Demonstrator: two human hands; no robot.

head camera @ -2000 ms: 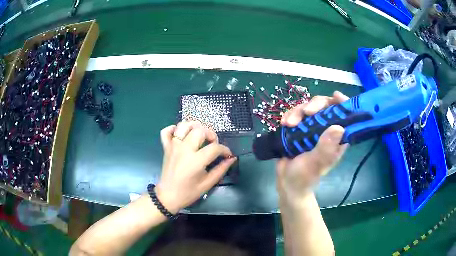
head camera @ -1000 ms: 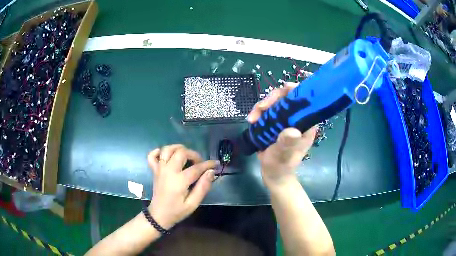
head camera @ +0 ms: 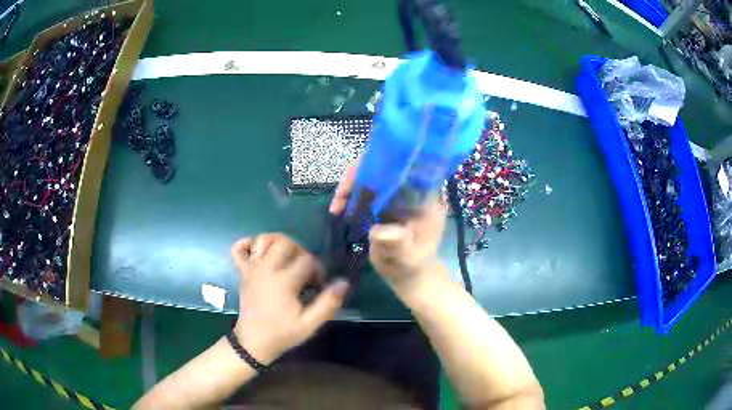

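Note:
My right hand [head camera: 405,240] is closed around the blue electric screwdriver [head camera: 429,120], blurred and upright, its nose down over the fixture area. A small black housing with red wires [head camera: 355,248] lies below the nose, partly hidden by the tool and hand. My left hand [head camera: 281,284] is left of it, blurred, thumb and forefinger apart, with nothing seen held. The screw tray [head camera: 325,152] lies behind, its left part full of silvery screws, its right end hidden by the screwdriver.
A cardboard box [head camera: 100,168] of wired black units stands at far left, with loose black housings [head camera: 163,138] beside it. Red wired connectors [head camera: 494,180] lie right of the tray. A blue bin [head camera: 618,184] with black parts and a clear bag [head camera: 646,88] is at right.
The screwdriver has swung left and more upright, and my right hand has moved left with it. More of the connector pile shows. My left thumb has dropped slightly, away from the housing.

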